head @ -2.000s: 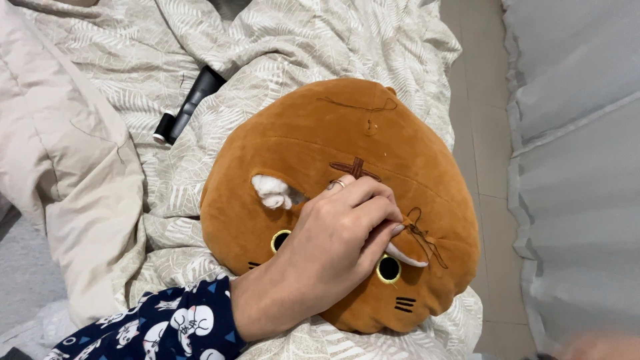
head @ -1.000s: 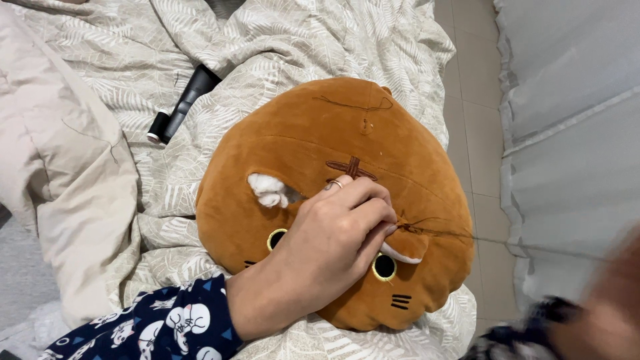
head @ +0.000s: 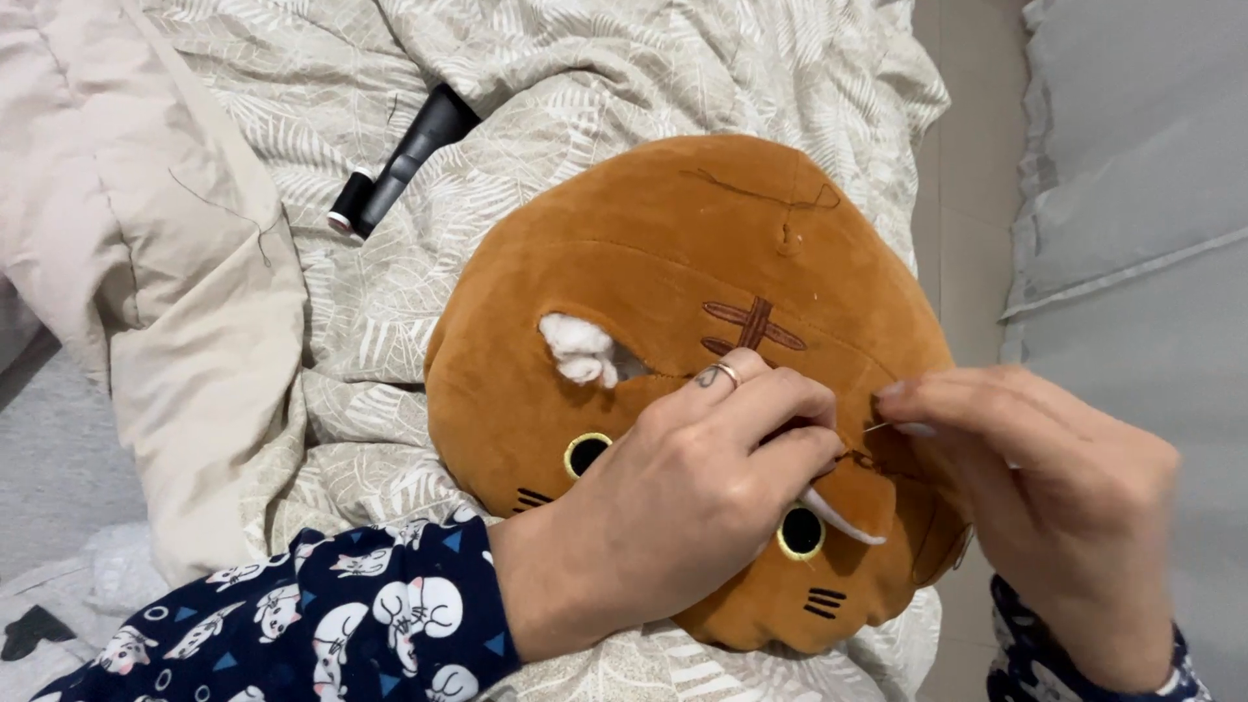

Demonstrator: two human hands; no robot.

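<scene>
A brown plush cat cushion [head: 604, 273] lies on the bed, its embroidered face toward the bottom. My left hand [head: 682, 478] pinches the cushion's fabric beside the ear [head: 863, 502], partly covering the face. My right hand [head: 1053, 487] holds a thin sewing needle [head: 878, 426] between thumb and fingers, its tip pointing at the seam by the ear. Dark thread [head: 907, 476] runs from that seam toward the right. White stuffing [head: 580, 349] shows in an opening at the cushion's upper left. Another length of thread [head: 770, 191] lies across the top.
A black thread spool [head: 352, 201] and a black tapered object [head: 417, 153] lie on the leaf-patterned bedding [head: 361, 322]. Pale beige fabric [head: 185, 292] covers the left side. Beyond the bed's right edge are floor tiles [head: 960, 185] and a grey curtain [head: 1131, 175].
My right hand, blurred at the lower right a second ago with thread stretched toward it, has come in beside the cushion's ear. That thread is now slack. My left hand stays on the cushion.
</scene>
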